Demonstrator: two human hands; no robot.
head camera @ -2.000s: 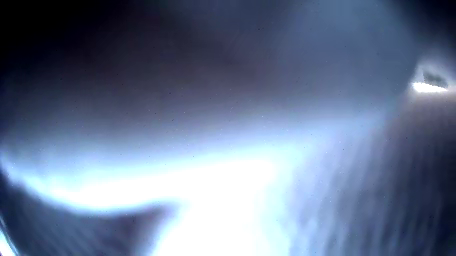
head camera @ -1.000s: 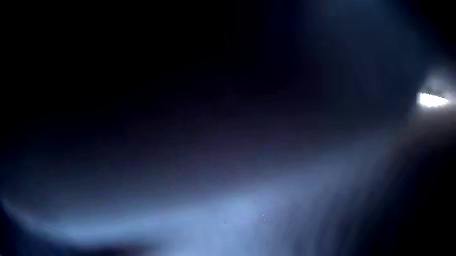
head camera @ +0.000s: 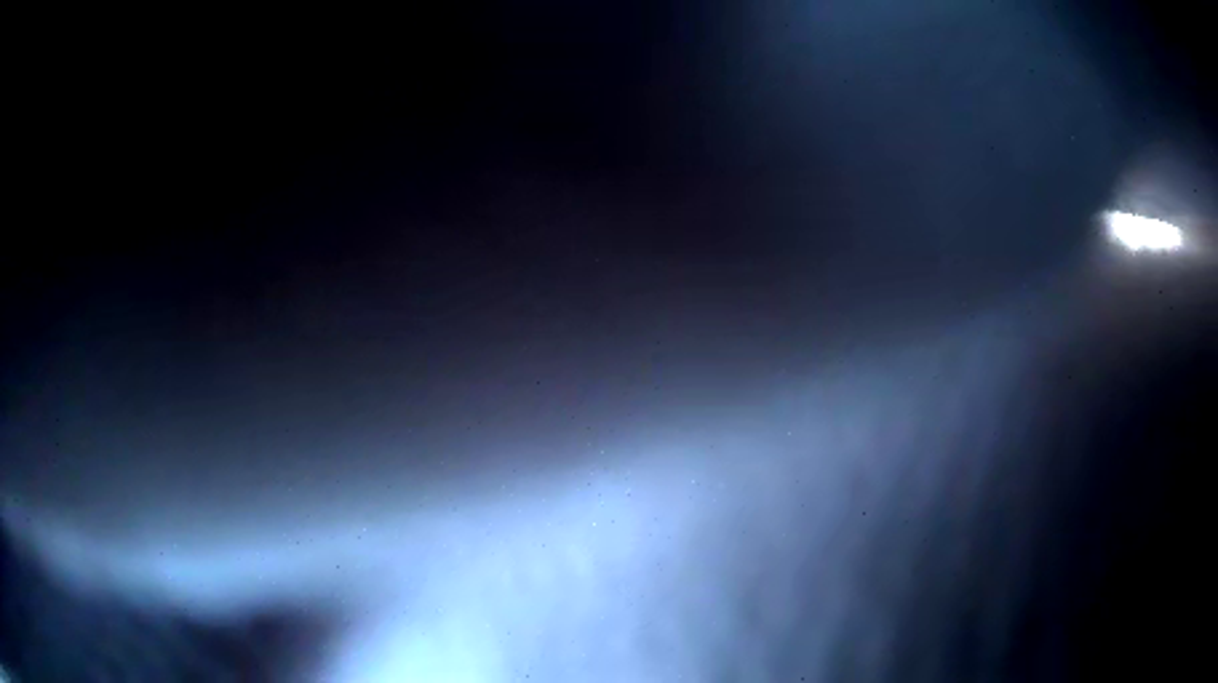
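Something very close to the lens covers nearly the whole head view. A blurred pale blue-white surface, faintly streaked, fills the lower middle and right. A dark, blurred area lies above it. I cannot tell what the covering is. No hand can be made out, and no work object shows.
A small bright gap shows near the right edge, with a greyish blur around it. Nothing in it can be identified. The far left and top are nearly black.
The picture is darker than two seconds ago and a little brighter than one second ago. The pale area and the bright gap sit slightly higher than one second ago.
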